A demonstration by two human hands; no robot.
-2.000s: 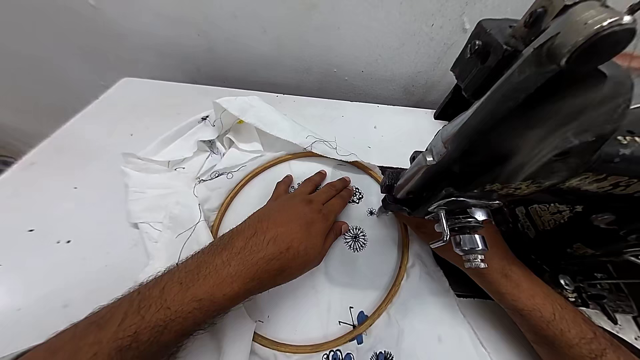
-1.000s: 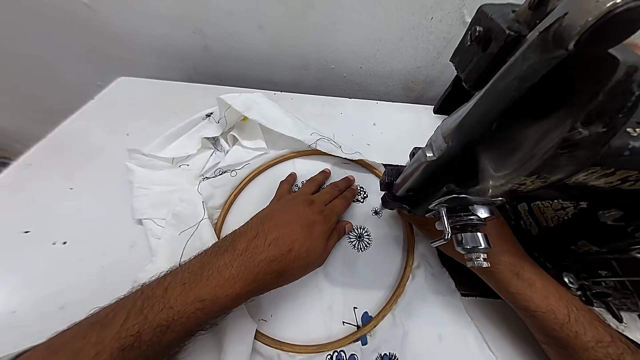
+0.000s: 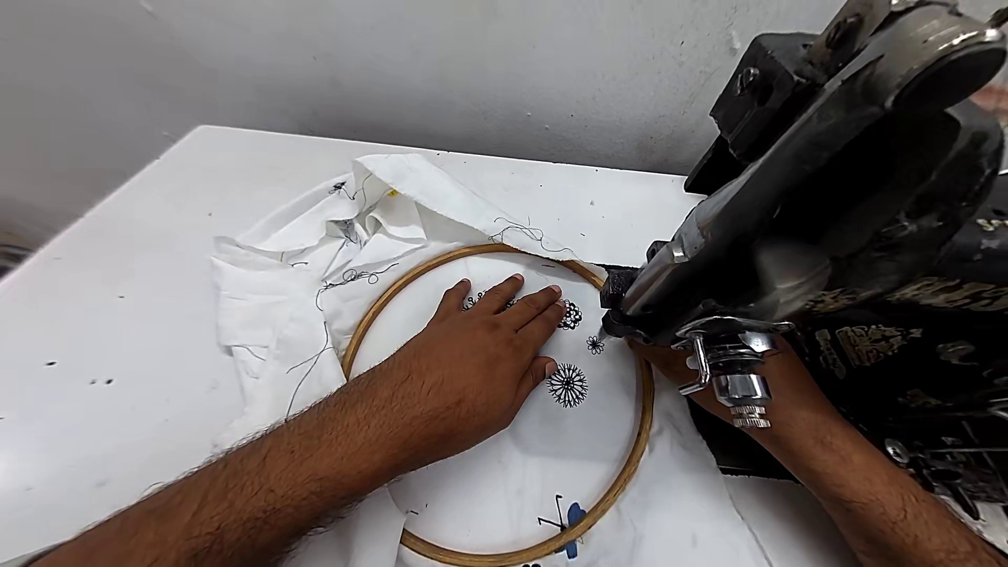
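Note:
White fabric (image 3: 504,480) is stretched in a round wooden embroidery hoop (image 3: 647,402) under the head of a black sewing machine (image 3: 819,213). My left hand (image 3: 480,362) lies palm down on the fabric inside the hoop, fingers spread and holding nothing. Beside its thumb is a black stitched starburst flower (image 3: 567,385); a small black flower (image 3: 595,345) sits close to the needle area. My right hand (image 3: 685,374) reaches behind the machine's metal thread tensioner (image 3: 740,386) to the hoop's right edge; its fingers are mostly hidden, so their grip does not show.
Loose white cloth (image 3: 276,307) with dark thread tails (image 3: 354,277) is bunched left of and behind the hoop. The white tabletop (image 3: 102,315) meets a grey wall (image 3: 394,71) at the back. A blue motif (image 3: 575,520) crosses the hoop's lower right edge.
The hoop and fabric have shifted slightly to the right beneath the machine head, with my left hand resting on them. My right hand stays at the hoop's right side.

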